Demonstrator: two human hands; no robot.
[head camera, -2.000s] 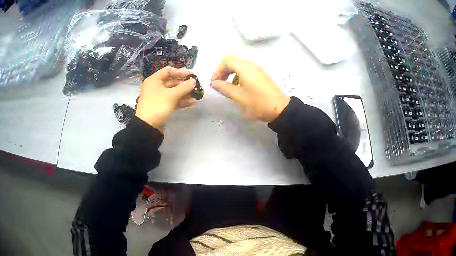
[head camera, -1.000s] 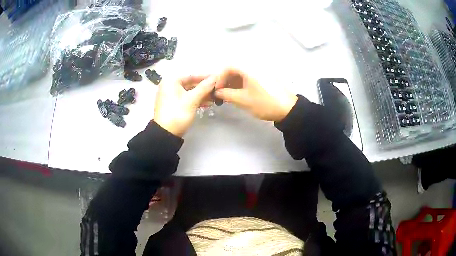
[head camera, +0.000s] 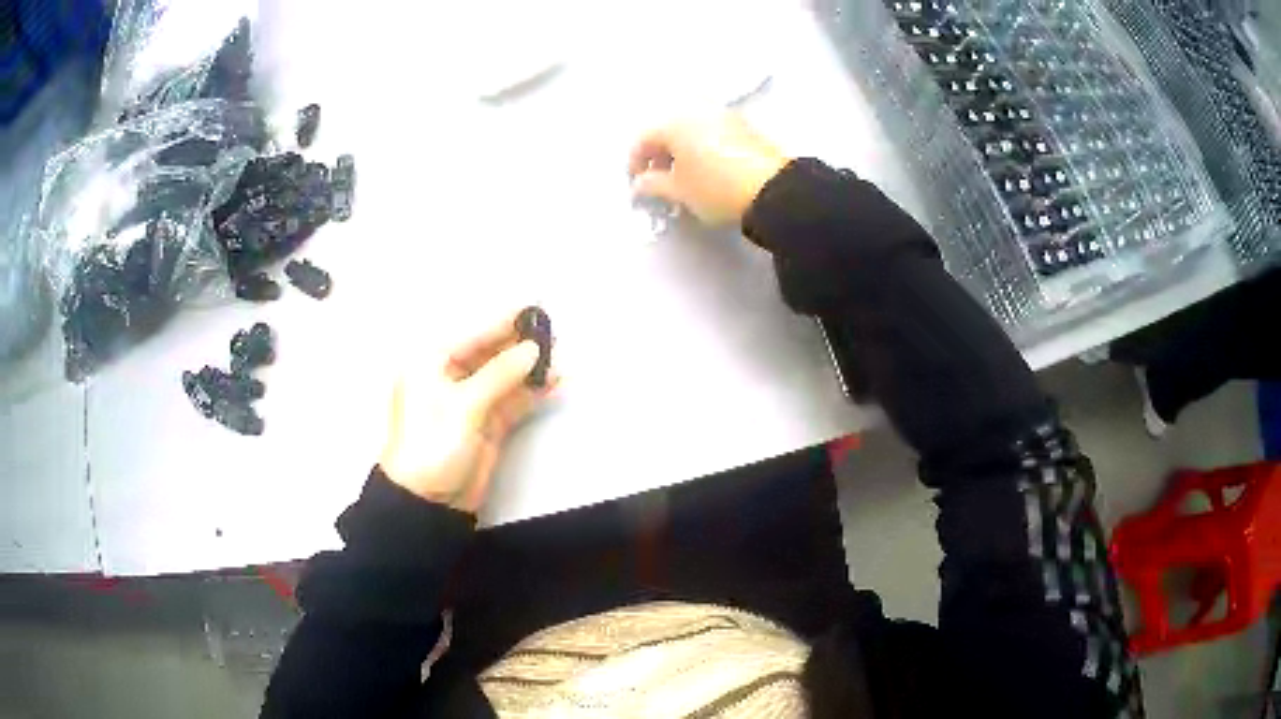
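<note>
My left hand (head camera: 471, 410) holds one black plastic housing (head camera: 534, 341) upright between thumb and fingers, over the front middle of the white table. My right hand (head camera: 703, 166) is farther out, its fingertips down by small whitish specks (head camera: 656, 214); whether it grips any of them cannot be told. A pile of black housings (head camera: 276, 211) lies at left, with several loose ones nearer me. The clear plastic bag (head camera: 138, 232) with black parts lies beside the pile.
A clear blister tray (head camera: 1063, 155) with rows of dark parts stands at right. A phone's edge (head camera: 835, 354) shows beside my right sleeve, which hides the rest. Faint pale boxes (head camera: 527, 84) lie beyond my hands. A red stool (head camera: 1205, 551) is at lower right.
My hands have moved apart. My left hand keeps a housing nearer the table's front; my right hand has gone outward to the specks. The view has turned and shifted.
</note>
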